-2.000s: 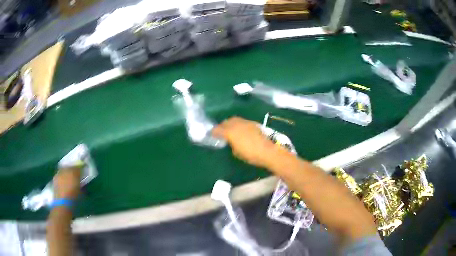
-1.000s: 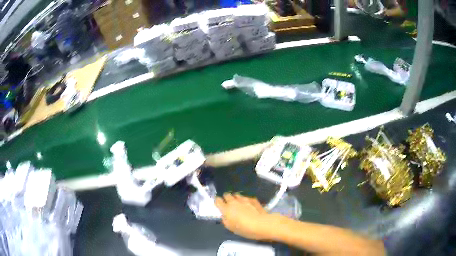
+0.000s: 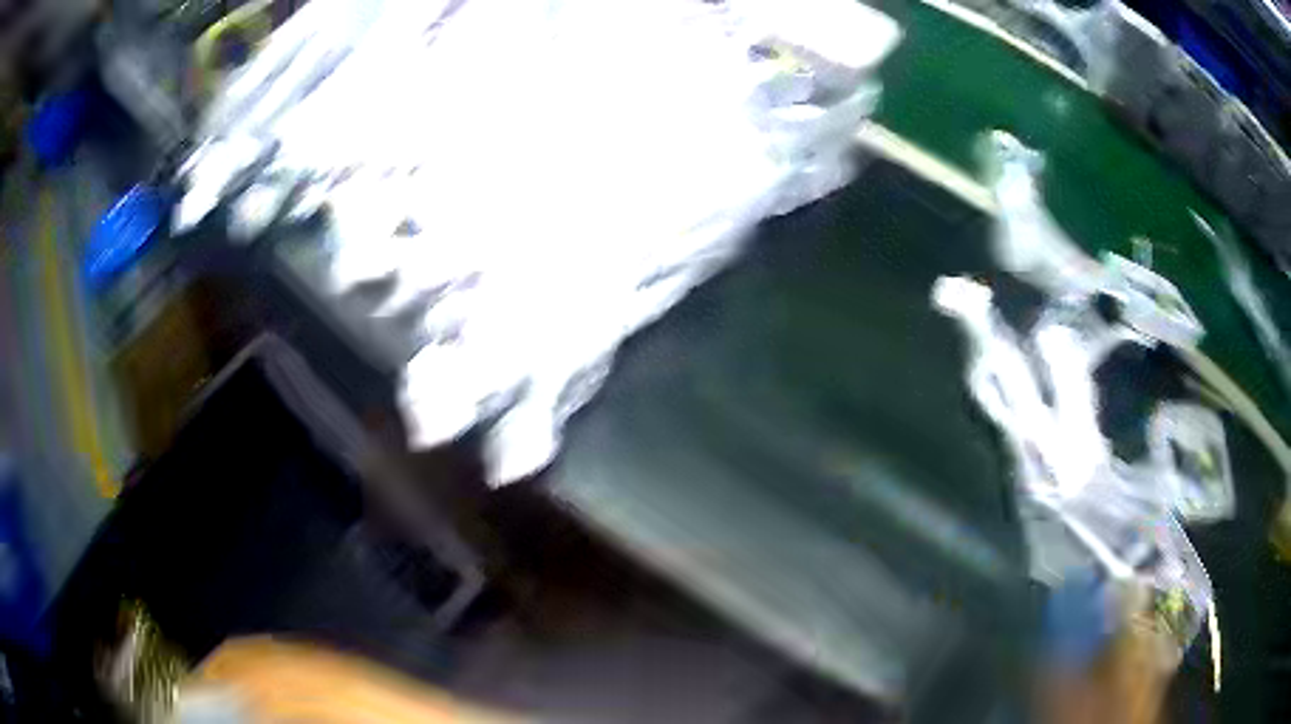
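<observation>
Bagged white cords [image 3: 1055,410] and an open white socket housing [image 3: 1194,460] lie on the dark bench at the right. Another housing [image 3: 1154,300] is at the belt edge above them. My left hand [image 3: 1119,672], known by the blue wristband, is blurred and cut off at the bottom right, beside bagged parts; its grip cannot be told. A blurred skin-coloured shape like a forearm, with pale grey at its end, crosses the bottom left edge. No fingers show there, so my right hand cannot be made out for certain.
A large overexposed pile of white bagged parts [image 3: 566,184] covers the upper left of the bench. The green belt [image 3: 1090,177] runs along the upper right. A dark box-like opening [image 3: 213,523] is at lower left, with blurred gold-coloured pieces [image 3: 142,665] near the bottom edge.
The view has swung left and down and is strongly blurred. The white pile now fills the upper left. The gold contact piles at right have nearly left the picture.
</observation>
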